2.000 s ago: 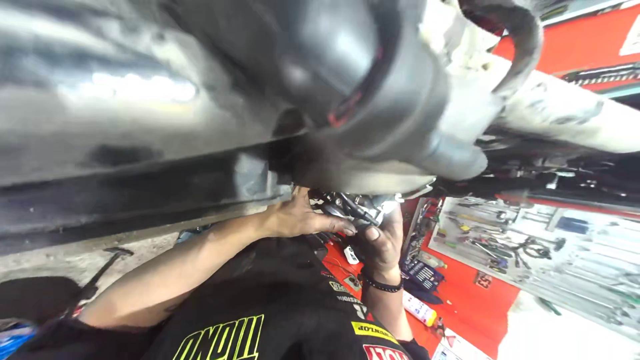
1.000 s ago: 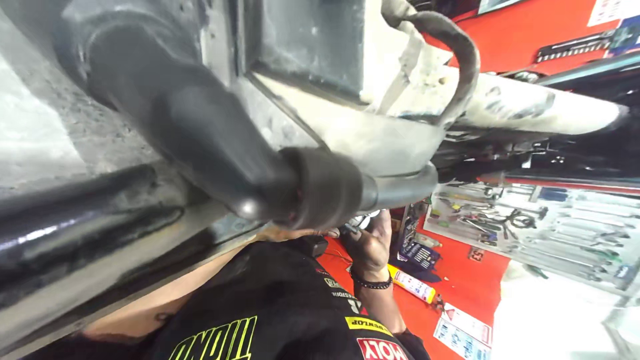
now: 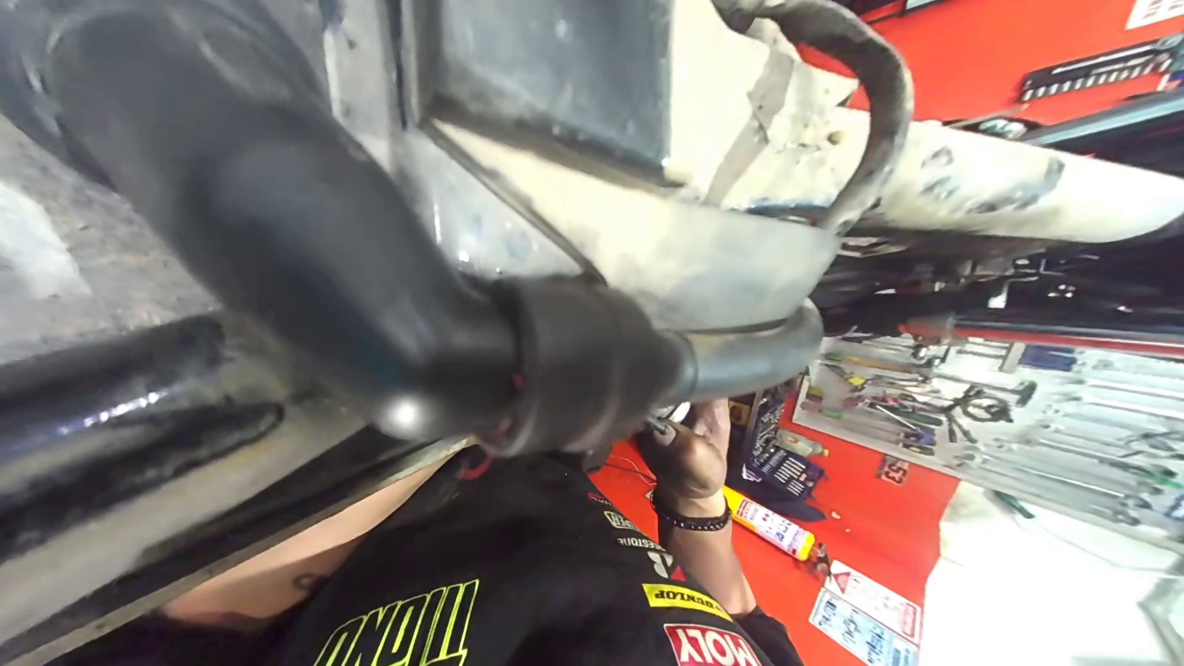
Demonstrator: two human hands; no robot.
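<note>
My right hand [image 3: 689,453] is raised below the undercarriage, its fingers curled around a small metal part [image 3: 661,425] that shows only in part. Directly above it runs a metal pipe [image 3: 749,359], joined to a dark collar [image 3: 587,365] on a thick black pipe or hose [image 3: 296,250] that fills the left and middle foreground. My left forearm [image 3: 305,564] comes up from the lower left behind a dark bar; my left hand is hidden behind the black pipe and bar.
A pale body panel [image 3: 610,231] and a curved hose [image 3: 883,111] hang close overhead. At right, a wall board [image 3: 1045,425] holds wrenches and other hand tools. A yellow-and-white can [image 3: 772,525] stands out against the red surface.
Two seconds ago both my hands showed together at a small metal part; the left has since gone out of sight behind the pipe. The view has shifted nearer the undercarriage.
</note>
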